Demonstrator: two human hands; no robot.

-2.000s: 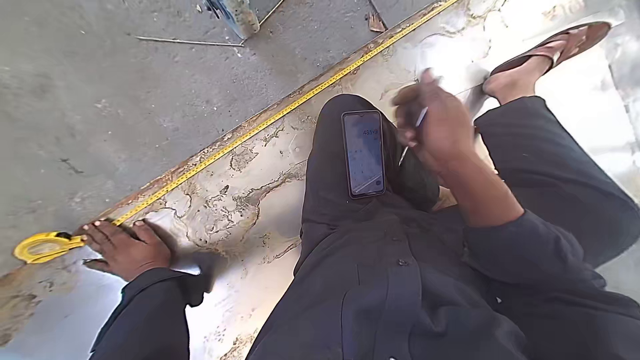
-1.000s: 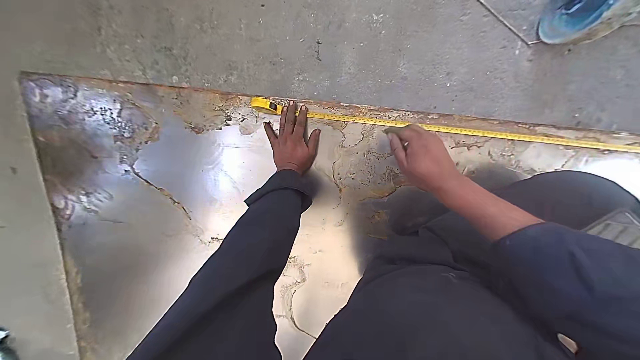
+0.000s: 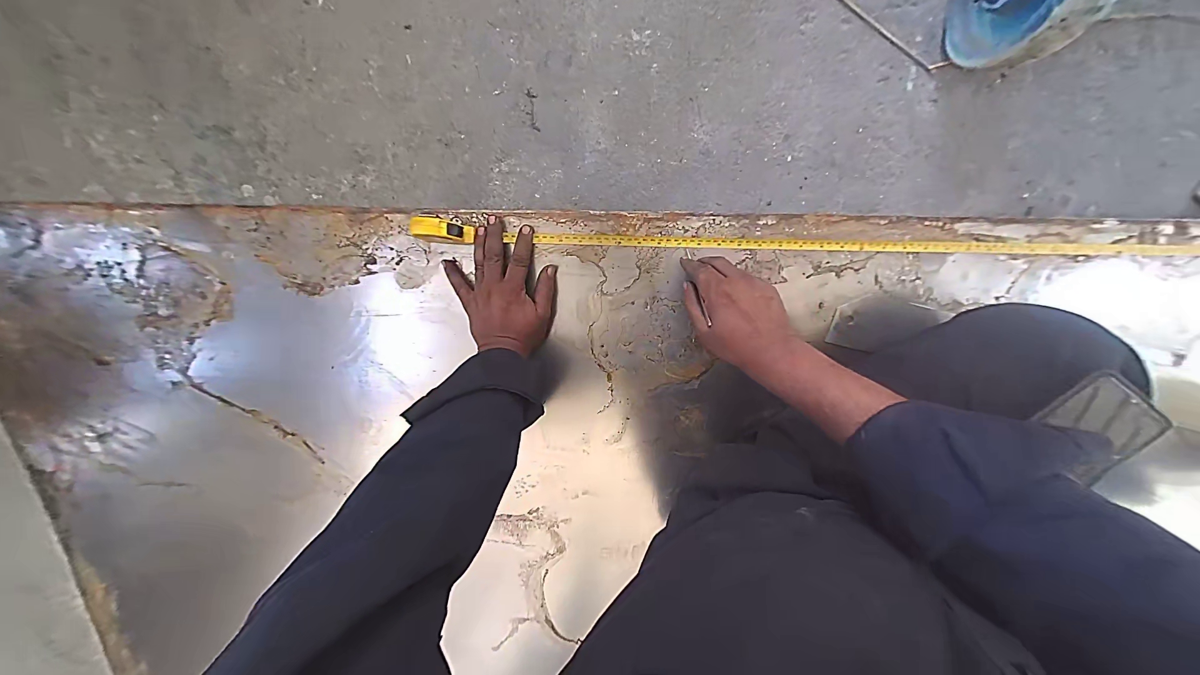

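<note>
A yellow tape measure (image 3: 439, 230) lies near the upper edge of a stained, shiny metal sheet (image 3: 281, 525), its yellow blade (image 3: 844, 246) drawn out to the right along that edge. My left hand (image 3: 506, 286) is spread flat just right of the case, fingertips pressing on the blade. Curled around a thin pen-like marking tool (image 3: 701, 305), my right hand (image 3: 741, 305) rests on the sheet just below the blade, and the tool's tip is close to the blade's lower edge. The exact kind of tool cannot be told.
Beyond the sheet's edge lies grey concrete floor (image 3: 562, 112). A blue, worn object (image 3: 1003, 33) stands at the upper right beside a thin rod (image 3: 886, 35). A phone (image 3: 1106, 422) rests on my leg at the right. Another flat, thin plate (image 3: 881, 322) lies near my knee.
The view has swung a lot. My right hand, raised over my lap two seconds ago, is now down at the tape's blade. My left hand stays beside the tape case.
</note>
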